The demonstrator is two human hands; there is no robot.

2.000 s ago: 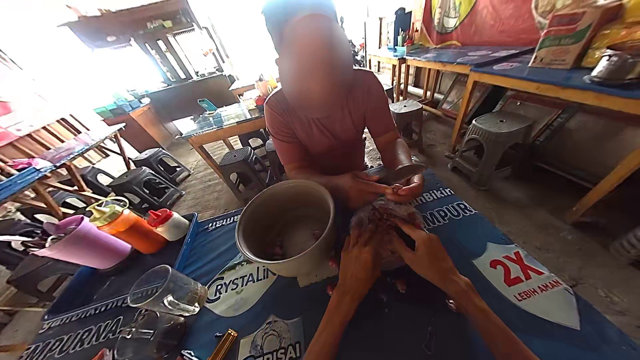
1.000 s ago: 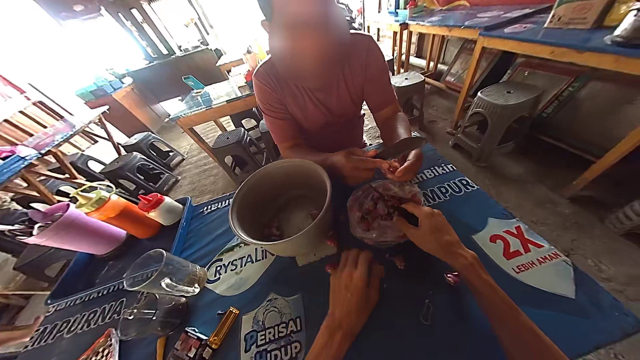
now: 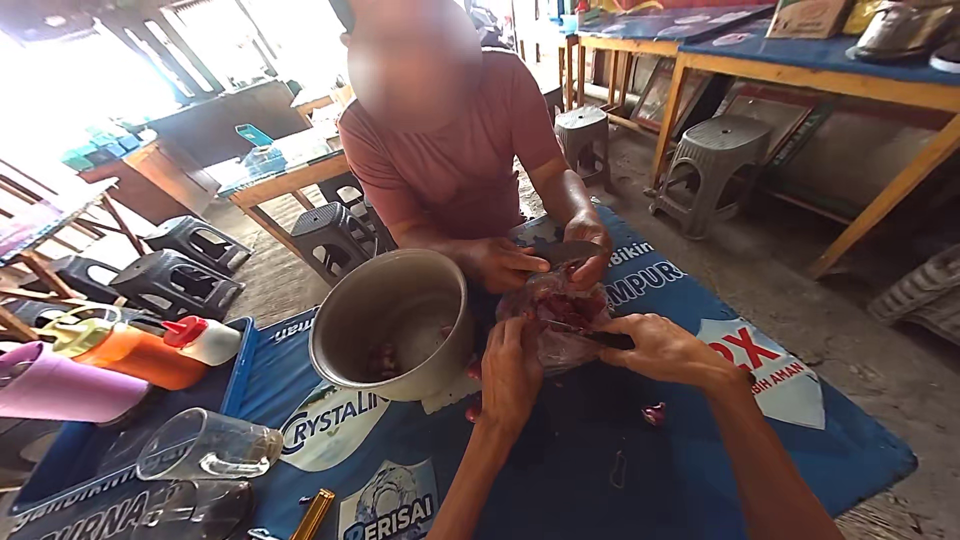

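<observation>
A clear plastic bag (image 3: 562, 349) of dark red pieces, apparently shallots, lies open on the blue table cover. My right hand (image 3: 660, 349) grips the dark handle of a knife (image 3: 615, 340), whose blade points left over the bag. At the bag's left side is my left hand (image 3: 511, 367), fingers bent against it; whether they pinch the plastic is hidden. Small red bulbs (image 3: 473, 412) lie beside my left hand, and a shallot (image 3: 654, 413) sits below my right. Left of the bag stands a deep metal pot (image 3: 390, 322) with a few reddish pieces inside.
Across the table a person (image 3: 450, 150) holds a broad blade (image 3: 574, 251) close beyond the bag. At left, a blue tray (image 3: 240, 375) bears sauce bottles (image 3: 142, 352) and a pink container (image 3: 67, 386). A glass mug (image 3: 206, 446) lies tilted near the tray. Stools and tables stand around.
My left hand has moved from the table cover up to the bag's left side. The knife in my right hand now shows over the bag.
</observation>
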